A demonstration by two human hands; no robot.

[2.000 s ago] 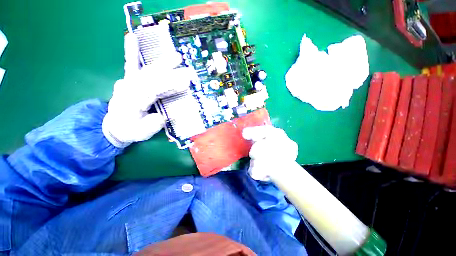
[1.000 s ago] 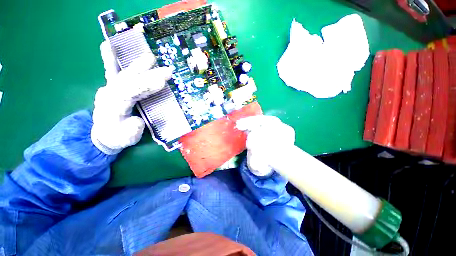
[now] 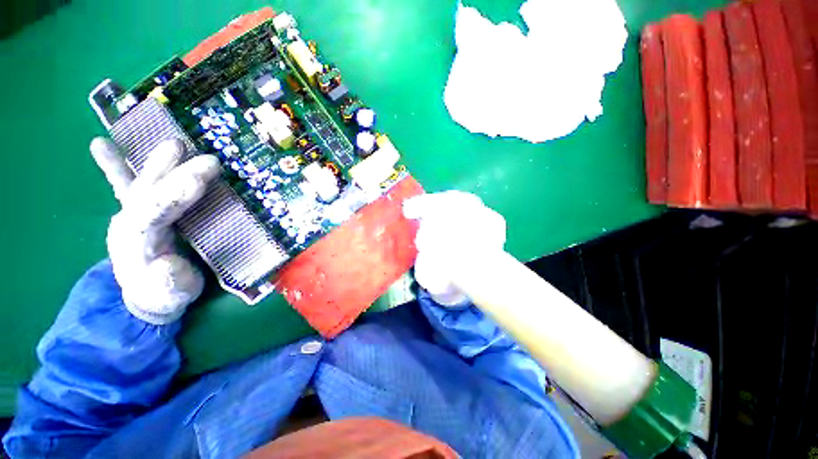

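The green circuit board point(image 3: 296, 134) lies tilted on a red pad point(image 3: 354, 260) that sticks out past its near and far ends. A silver ribbed heatsink point(image 3: 235, 235) runs along its left edge. My gloved left hand point(image 3: 160, 224) lies over the heatsink with fingers spread and thumb at its outer side. My gloved right hand point(image 3: 457, 238) is closed around a cream-yellow glue barrel point(image 3: 565, 336) with a green cap point(image 3: 664, 412). Its fingers are at the pad's right edge. The barrel's needle tip is not visible.
A crumpled white cloth point(image 3: 538, 76) lies on the green mat point(image 3: 538, 188) beyond my right hand. A row of red slabs point(image 3: 717, 116) stands at the upper right. Dark surfaces lie beyond the mat's edge at lower right, with a white label there.
The board and pad sit further left and more tilted in view. The cloth and red slabs have shifted upward in view. My left fingers are more spread; my right hand still holds the barrel.
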